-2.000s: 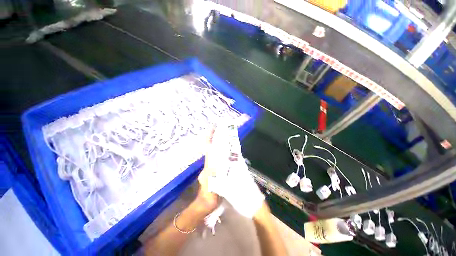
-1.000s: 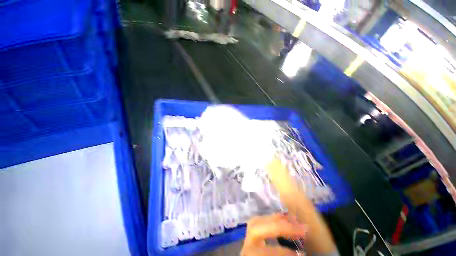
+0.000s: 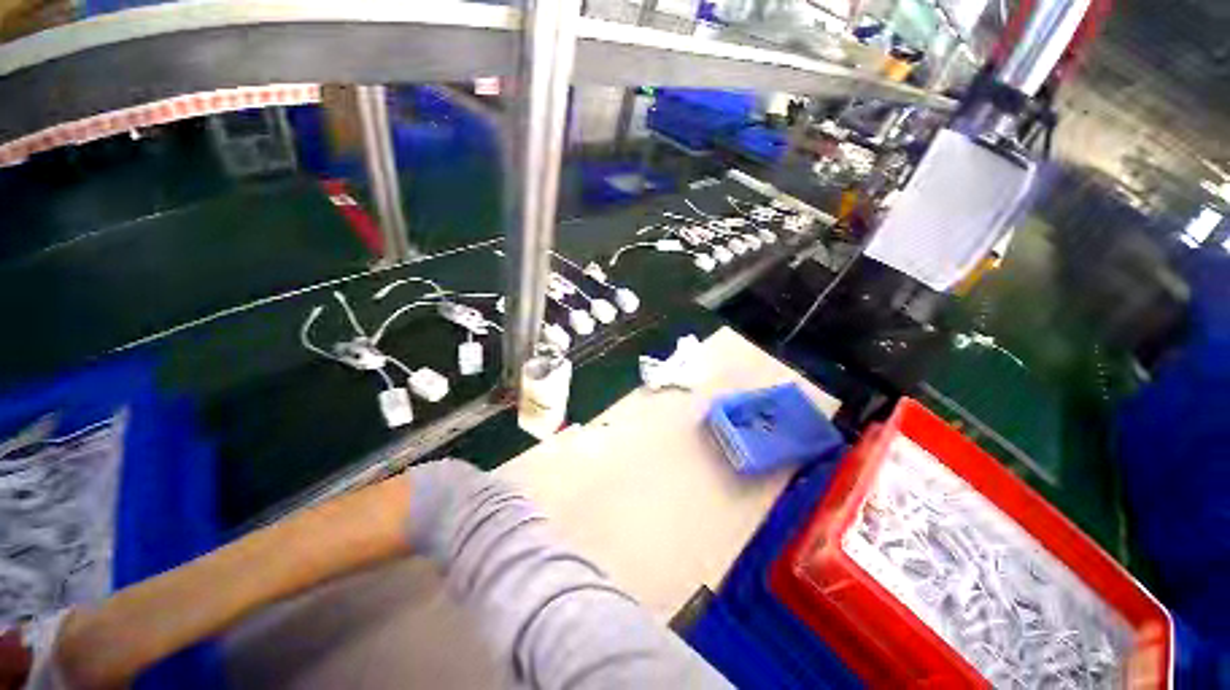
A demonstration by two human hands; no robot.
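Observation:
My right forearm, in a grey sleeve, reaches across the bottom to the left. My right hand (image 3: pixel 38 658) is at the lower left edge, mostly cut off, with white fabric at the wrist; whether it holds anything cannot be seen. My left hand is out of the picture. The blue tote (image 3: pixel 169 465) at the left edge holds white corded adapters (image 3: pixel 54 519), blurred. More white adapters (image 3: pixel 429 384) lie in groups with their cords on the dark green conveyor (image 3: pixel 256 404).
A whitish bottle (image 3: pixel 544 394) stands by the metal post (image 3: pixel 537 202). A crumpled white piece (image 3: pixel 679 364) and small blue box (image 3: pixel 773 429) are on the beige bench (image 3: pixel 614 479). A red tote (image 3: pixel 826 539) with whitish parts sits right, on blue totes.
The view has swung right, so the blue tote is now at the left edge. The bench, bottle and red tote are in view. The left hand has left the picture.

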